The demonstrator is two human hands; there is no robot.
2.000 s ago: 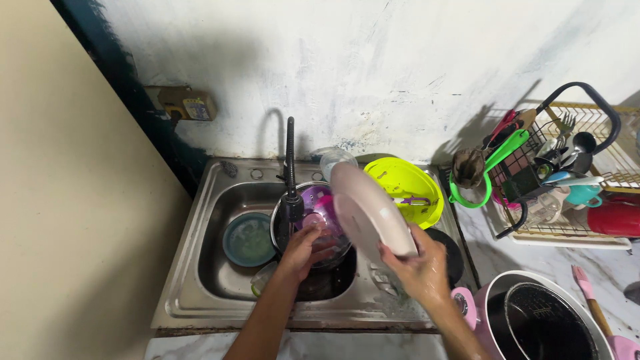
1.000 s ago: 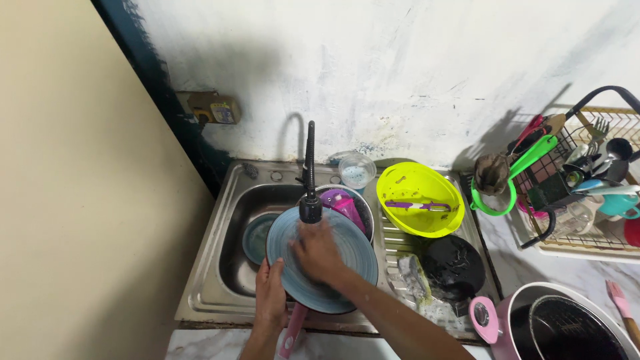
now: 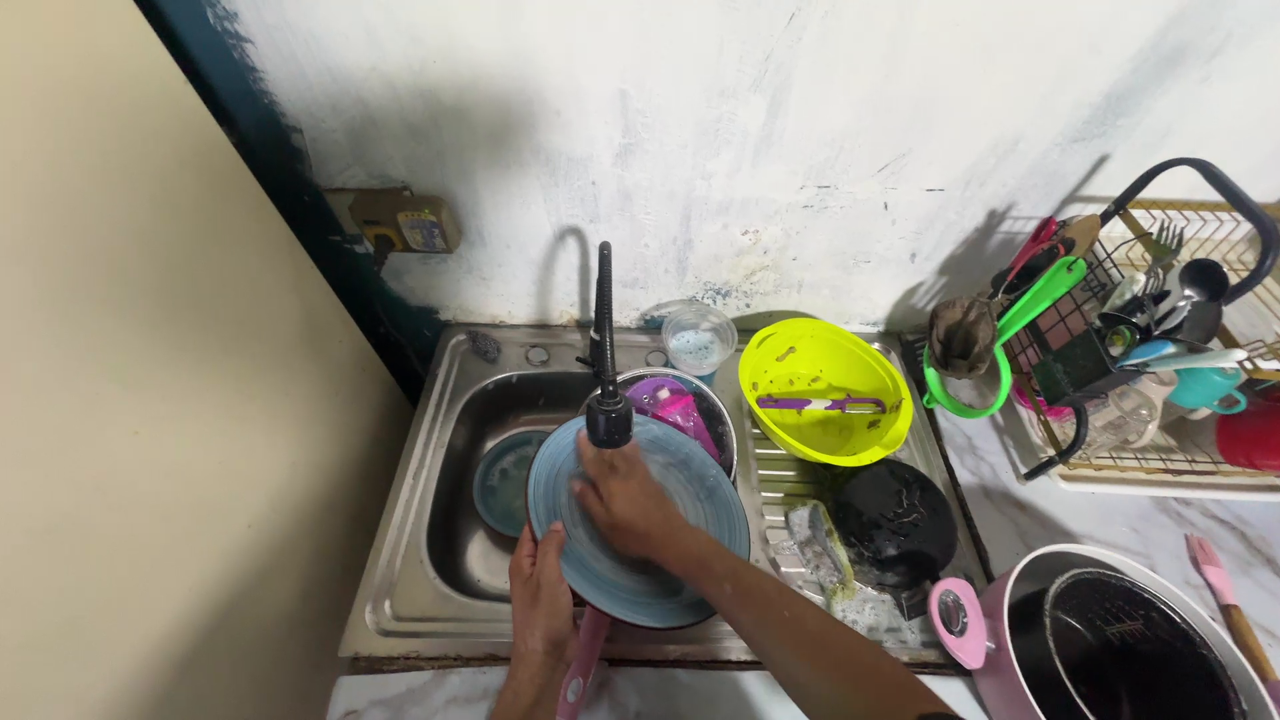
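Observation:
A round blue plate (image 3: 690,500) is held up over the sink basin (image 3: 450,480), right under the black faucet head (image 3: 609,418). My left hand (image 3: 543,590) grips its lower left edge, thumb on the upper face. My right hand (image 3: 625,495) lies on the plate's face, blurred, with nothing seen in it. Below the plate a pink handle (image 3: 585,660) sticks out toward me; what it belongs to is hidden. Behind the plate, a pot (image 3: 733,440) holds purple and pink items (image 3: 680,410). A smaller blue dish (image 3: 500,485) rests in the basin's left part.
On the drainboard are a yellow-green basin (image 3: 825,440) with a purple-handled peeler (image 3: 820,404), a black round item (image 3: 895,520) and a soapy sponge (image 3: 822,545). A clear tub (image 3: 700,340) stands behind. At right are a pink pot (image 3: 1000,610) and a dish rack (image 3: 1070,480).
Two seconds ago my hands held a pale dish near the faucet; one second ago they were on the blue plate. Since then my right hand has kept rubbing across its face.

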